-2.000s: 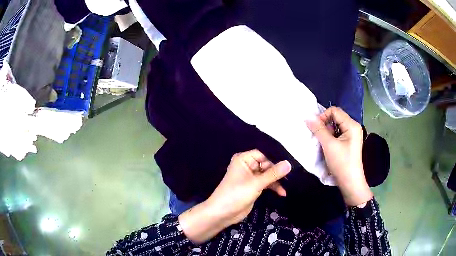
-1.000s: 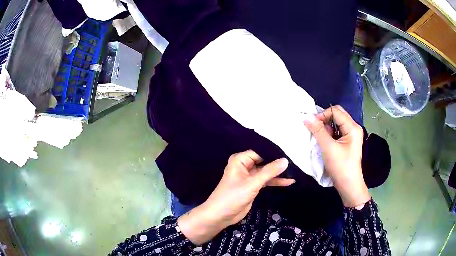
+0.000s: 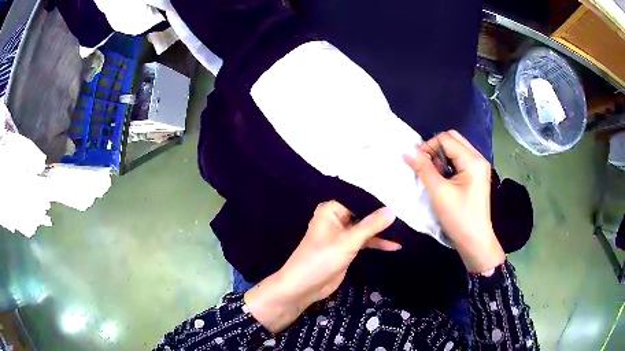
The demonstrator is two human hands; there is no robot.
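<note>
A dark velvet garment (image 3: 274, 171) lies in a heap over my lap. A bright white backing piece (image 3: 336, 110) lies on it, running from upper left down to my right hand. My left hand (image 3: 336, 240) pinches the dark fabric near the lower edge of the white piece, between thumb and curled fingers. My right hand (image 3: 459, 185) pinches the white piece's right edge with thumb and forefinger. A small dark metal tool, perhaps thread snips (image 3: 445, 163), shows inside its curled fingers. Its blades are mostly hidden.
A clear round bin (image 3: 548, 101) with white scrap stands at right, below the worktable's wooden drawer (image 3: 591, 38). At left are a blue crate (image 3: 103, 110), grey cloth (image 3: 44, 82), white cloth scraps (image 3: 48, 185) and a small light box (image 3: 168, 96). The floor (image 3: 151, 233) is green.
My right hand has moved slightly up and left along the white piece, and the dark tool shows more clearly. My left hand stays nearly in place, its thumb now at the white edge.
</note>
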